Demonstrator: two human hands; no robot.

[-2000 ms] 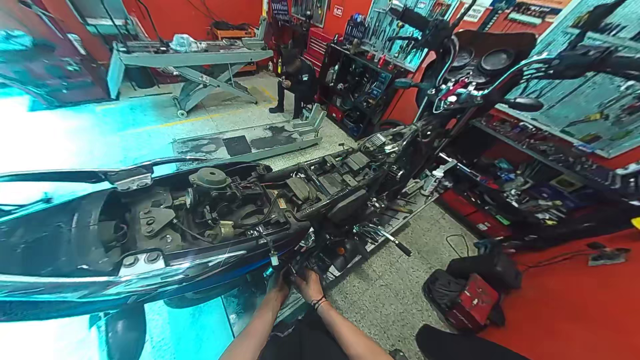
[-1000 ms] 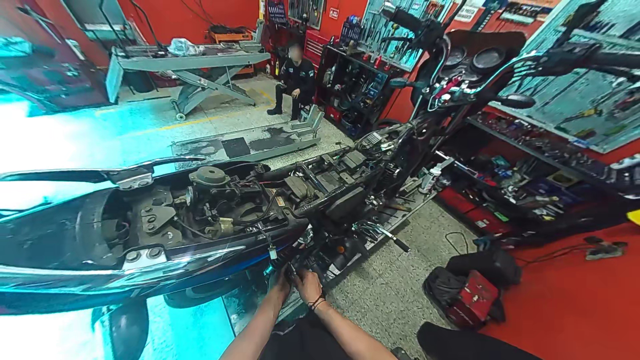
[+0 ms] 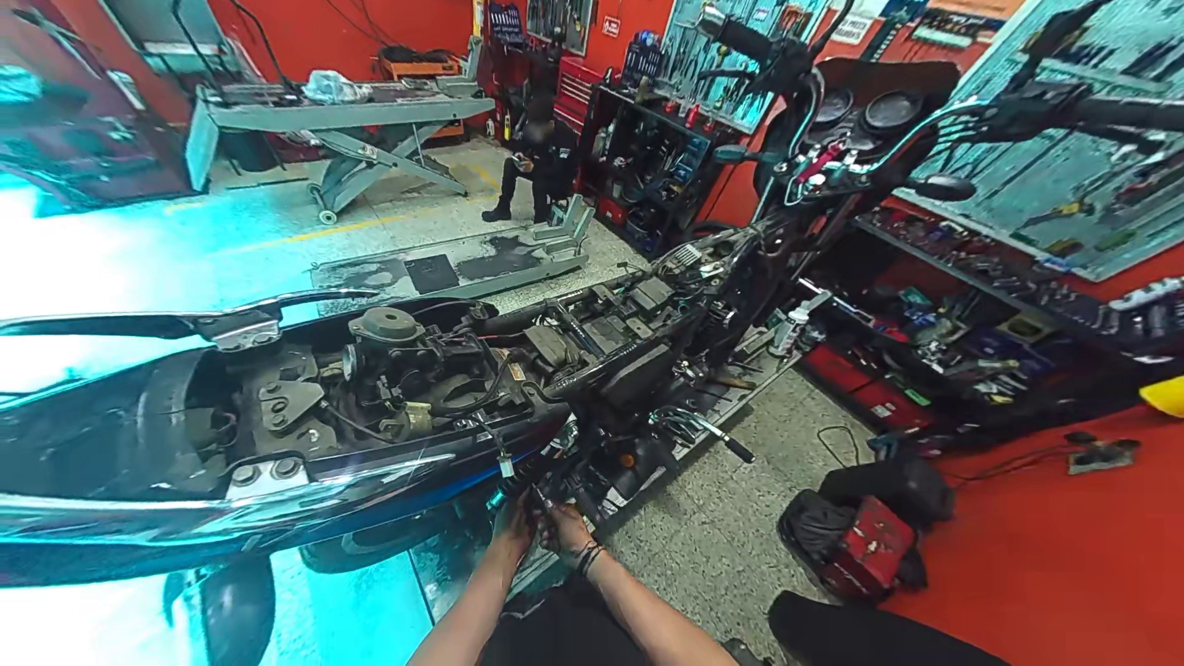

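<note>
A partly stripped motorcycle with a dark blue rear fairing (image 3: pixel 388 472) stretches across the view, its seat area uncovered. My left hand (image 3: pixel 514 523) and my right hand (image 3: pixel 566 529) are close together low on its near side, below the fairing's edge. A small slender metal part or tool shows between the fingers; I cannot tell what it is or which hand grips it. The carburetor-like round cap (image 3: pixel 387 324) sits in the open frame. Right of my hands is the kick-start lever (image 3: pixel 708 430). A dark bracelet is on my right wrist.
A seated person (image 3: pixel 536 166) is beyond the motorcycle, near a grey scissor lift table (image 3: pixel 342 116). A low grey ramp (image 3: pixel 453 268) lies on the floor. Tool shelves (image 3: pixel 980 296) stand at the right. A red and black bag (image 3: pixel 869 546) rests on the floor by the red wall.
The seated person's head, raised a second ago, is bent down again. My hands stay at the same place beside the motorcycle.
</note>
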